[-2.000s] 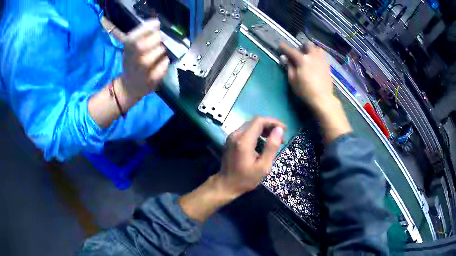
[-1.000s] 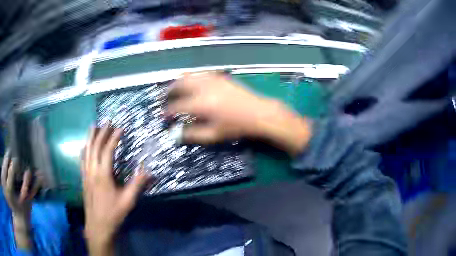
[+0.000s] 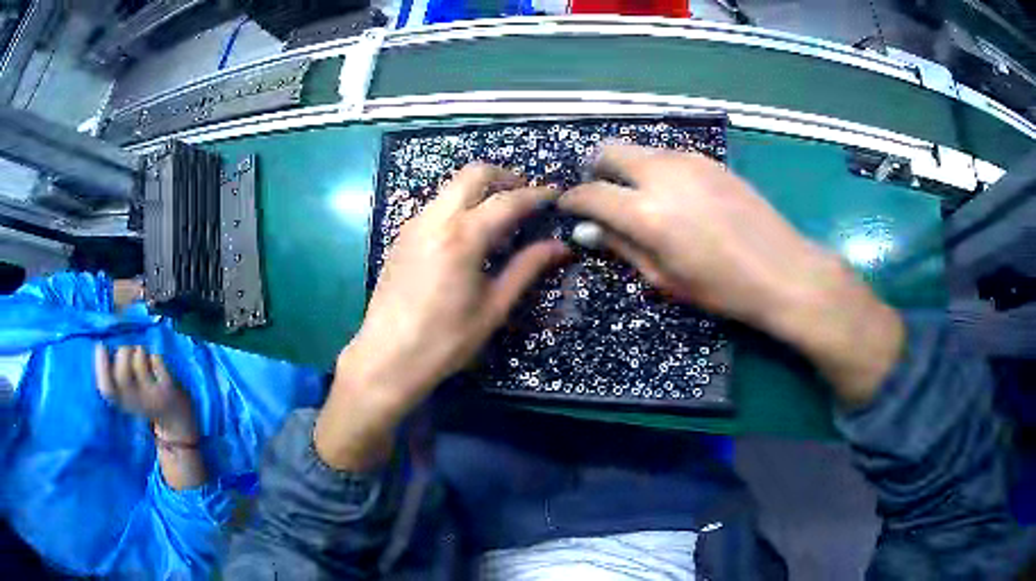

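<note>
A shallow black parts tray (image 3: 727, 340) lies in front of me on the green bench top, full of small silver and dark nuts (image 3: 591, 346). My left hand (image 3: 449, 255) is over the tray's left half, fingers bent, with thumb and forefinger pointing to the right hand. My right hand (image 3: 670, 221) is over the upper middle of the tray, fingers curled, with a pale finger cot (image 3: 587, 235) on one finger. The fingertips of both hands come close together. Whether either hand holds a nut cannot be told.
Dark stacked housings (image 3: 182, 227) stand on the bench at left, with a single plate (image 3: 242, 244) beside them. Another plate (image 3: 227, 100) lies on the conveyor belt (image 3: 545, 68) beyond the white rail (image 3: 795, 127). A person in a blue smock (image 3: 125, 420) is at lower left.
The view has turned from the stacked housings to the tray. Both hands have come together over the nuts; the left moved inward from the tray's left edge. The neighbour's hand has left the stack.
</note>
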